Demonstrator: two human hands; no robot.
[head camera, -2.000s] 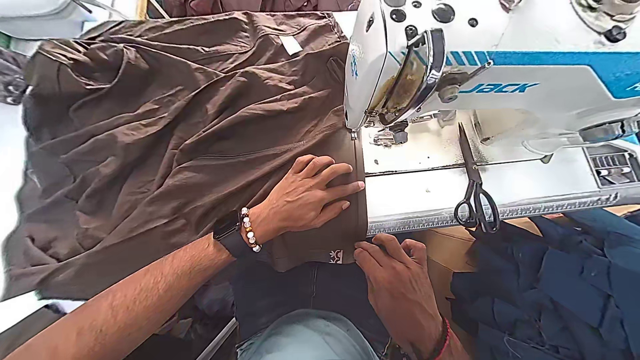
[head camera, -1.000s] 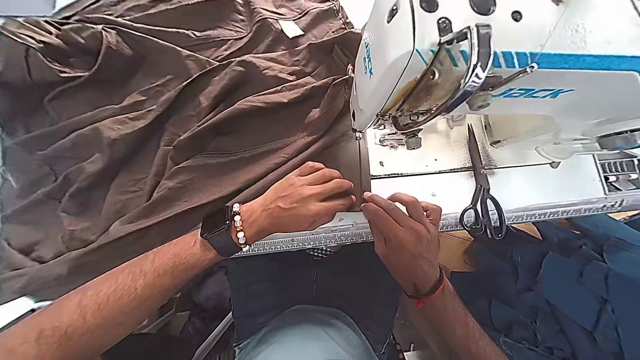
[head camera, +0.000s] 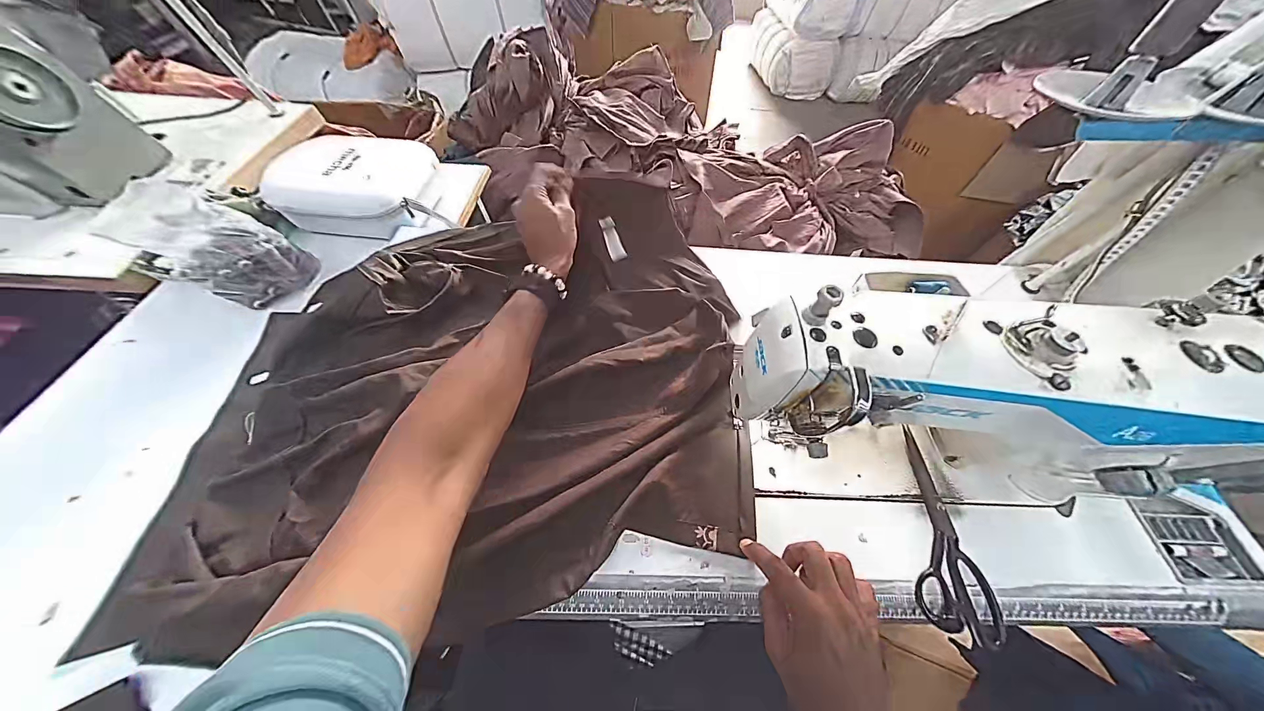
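Spread over the white table, a dark brown garment has its right edge under the presser foot of a Jack sewing machine. At the garment's far edge, my left hand is closed on the cloth, beside a small white tag; its fingers are partly hidden. My right hand touches the near right corner with the index fingertip, close to a small light print. Its other fingers are curled. Black-handled scissors lie on the machine bed, right of my right hand.
A ruler strip runs along the table's front edge. Mauve cloth bundles lie beyond the table. At the left are a white zipped case, a plastic bag and another machine. Dark blue cloth lies below the front edge.
My left hand has moved from near the presser foot to the garment's far edge. My right hand has stayed around the near corner. The view has swung upward.
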